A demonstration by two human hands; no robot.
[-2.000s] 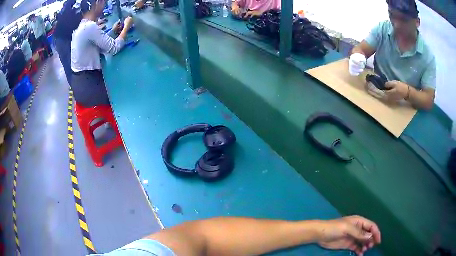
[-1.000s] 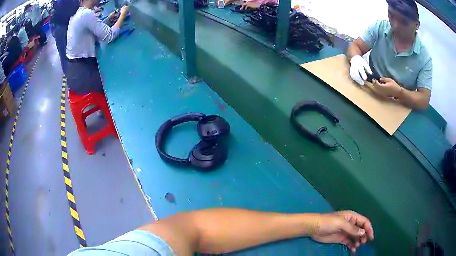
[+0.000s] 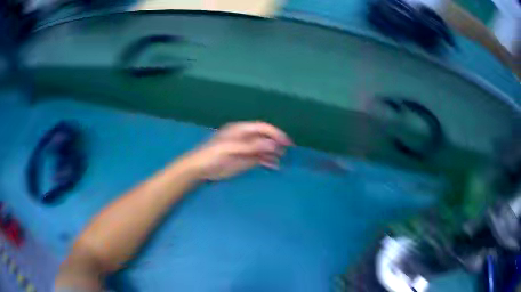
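The frame is strongly blurred. My left hand (image 3: 248, 149) is over the blue-green bench near the ledge's edge, fingers loosely bent, with nothing visible in it. My right hand is not in view. A dark headband (image 3: 153, 72) lies on the green ledge at the upper left. Another dark headband arc (image 3: 433, 126) is on the ledge at the right. The complete black headphones (image 3: 35, 171) lie on the bench at the far left.
The hand press (image 3: 468, 222), dark green and grey, is at the lower right, with a white wrapped part (image 3: 394, 265) beside it. The green ledge (image 3: 274, 74) runs across behind the bench. A dark pile (image 3: 411, 25) lies beyond it at the upper right.
The view has swung right, bringing the press and a second headband into the picture. The headphones and first headband now appear farther left. The seated people have left the picture.
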